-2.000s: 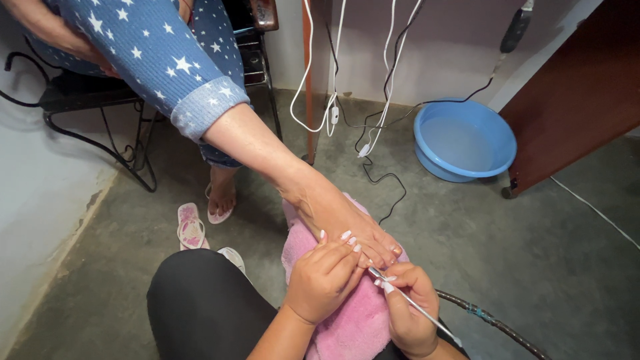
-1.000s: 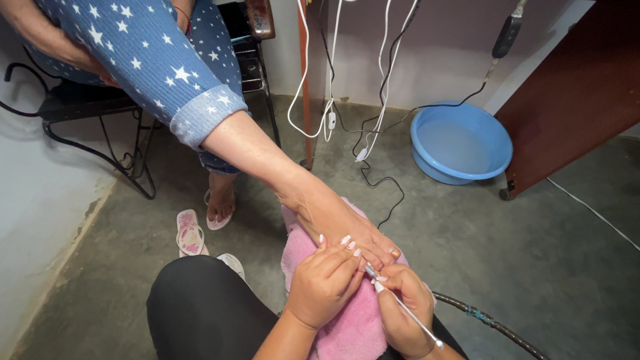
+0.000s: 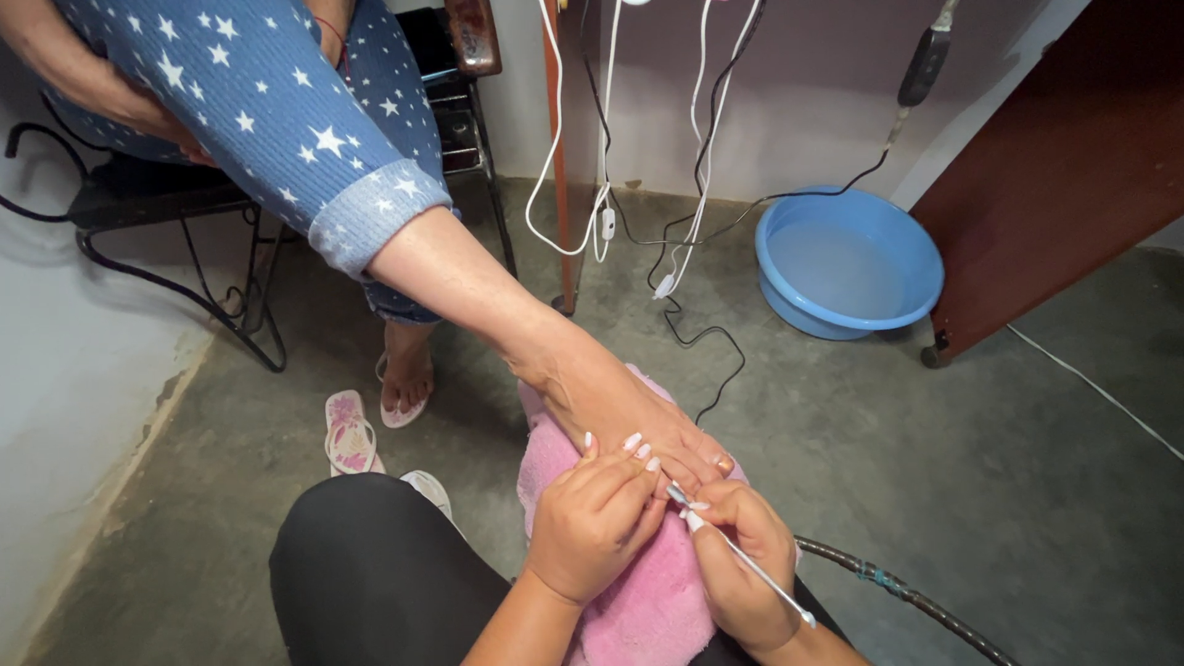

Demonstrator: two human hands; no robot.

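Another person's bare foot [image 3: 620,398] rests on a pink towel [image 3: 638,601] laid over my lap. My left hand [image 3: 597,518] is closed around the outer toes, its fingertips against the top of the foot. In my right hand [image 3: 745,564] is a thin metal cuticle pusher [image 3: 754,566], pinched between thumb and fingers, its flat tip at one of the smaller toes and its other end pointing down to the right. The big toe [image 3: 720,462] shows a nail with a light shine. The toe under the tip is partly hidden by my fingers.
A blue plastic basin [image 3: 849,264] of cloudy water stands on the floor near a reddish-brown wooden panel [image 3: 1045,176]. White and black cables [image 3: 705,176] hang down behind the foot. A pink flip-flop [image 3: 350,435] lies on the left. A curved metal bar [image 3: 911,597] runs at lower right.
My right hand and the cuticle pusher have shifted slightly at the toes. My left hand keeps its hold on the foot.
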